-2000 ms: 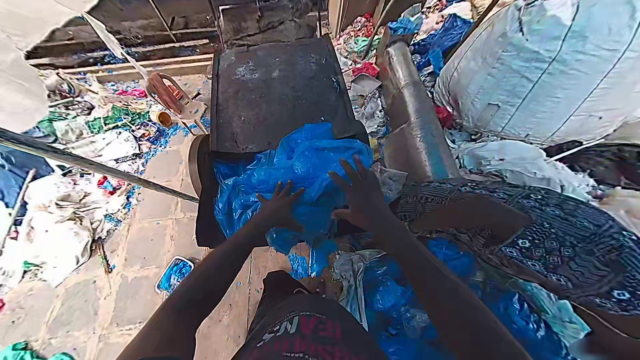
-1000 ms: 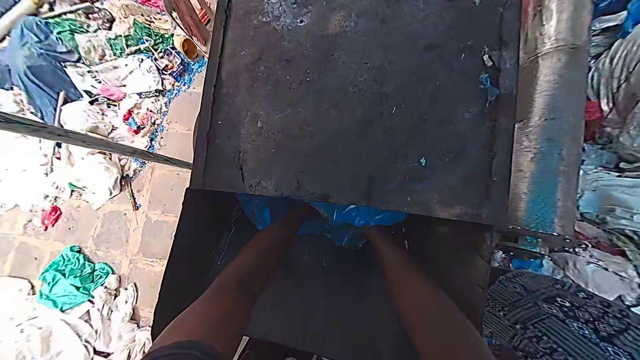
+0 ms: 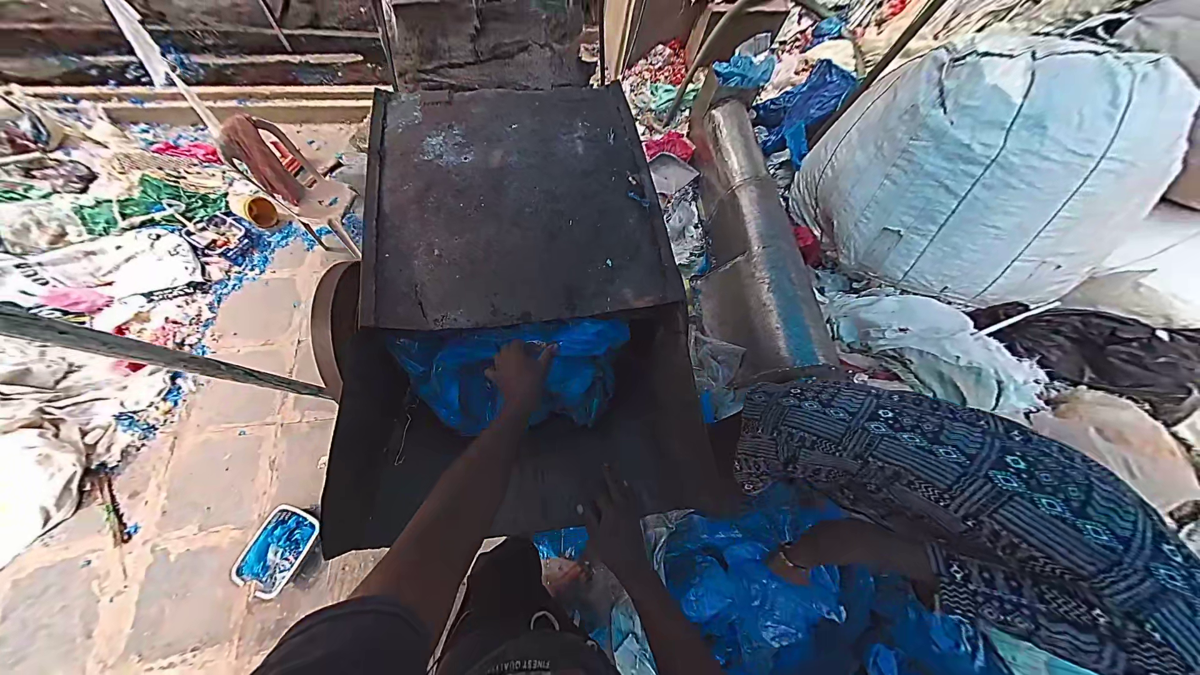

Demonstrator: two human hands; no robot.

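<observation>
My left hand (image 3: 521,372) presses on a bunch of blue plastic film (image 3: 459,380) in the mouth of a dark metal feed hopper (image 3: 525,216). Part of the film lies hidden under the hopper's cover. My right hand (image 3: 614,520) is at the front edge of the hopper's tray (image 3: 562,478), its fingers apart and nothing in it. Below and to the right of that hand lies a heap of blue plastic film (image 3: 731,581).
A co-worker's hand (image 3: 797,562) touches the blue heap at right, close to my right arm. A metal cylinder (image 3: 759,244) and a large white sack (image 3: 1003,169) stand beyond. At left are a plastic chair (image 3: 309,192), a slanting pole (image 3: 159,354) and a small tub (image 3: 277,551).
Both hands were reaching under the hopper's cover one second ago. My right hand has drawn back to the tray's front edge, while my left stays on the film. The view has pulled back.
</observation>
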